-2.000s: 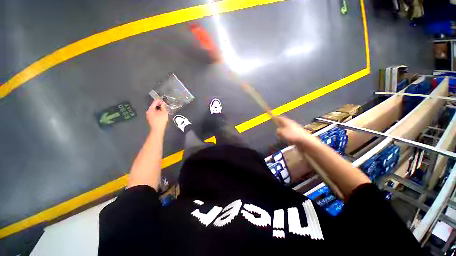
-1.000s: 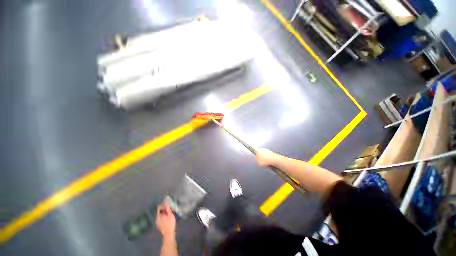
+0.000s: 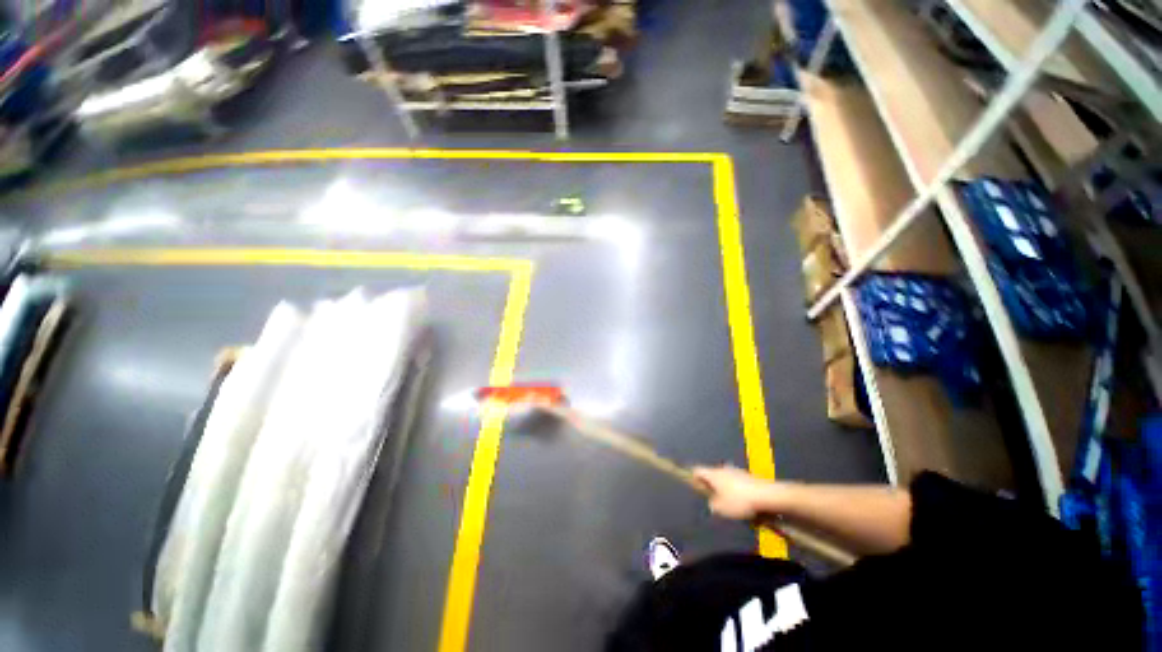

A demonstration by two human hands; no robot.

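My right hand (image 3: 729, 492) is closed around the tan wooden handle (image 3: 631, 446) of the broom, right of centre. The broom's red-orange head (image 3: 520, 395) is on the grey floor at a yellow line, left of and farther out than my hand. The handle slants from the head down to the right, past my hand and under my forearm. My left hand and the dustpan are out of the picture. No sweepings can be made out; the view is somewhat blurred.
Thick white wrapped rolls (image 3: 274, 471) lie at the left. A storage rack (image 3: 949, 191) with blue goods (image 3: 915, 325) stands at the right, brown boxes (image 3: 835, 338) along its foot. Another loaded rack (image 3: 484, 105) stands at the back. Yellow lines (image 3: 743, 318) mark the floor. One white shoe (image 3: 663, 557) shows.
The view has turned right, so the rolls now show at the left and the racks larger. The left hand and dustpan have left the picture. My right hand still holds the broom.
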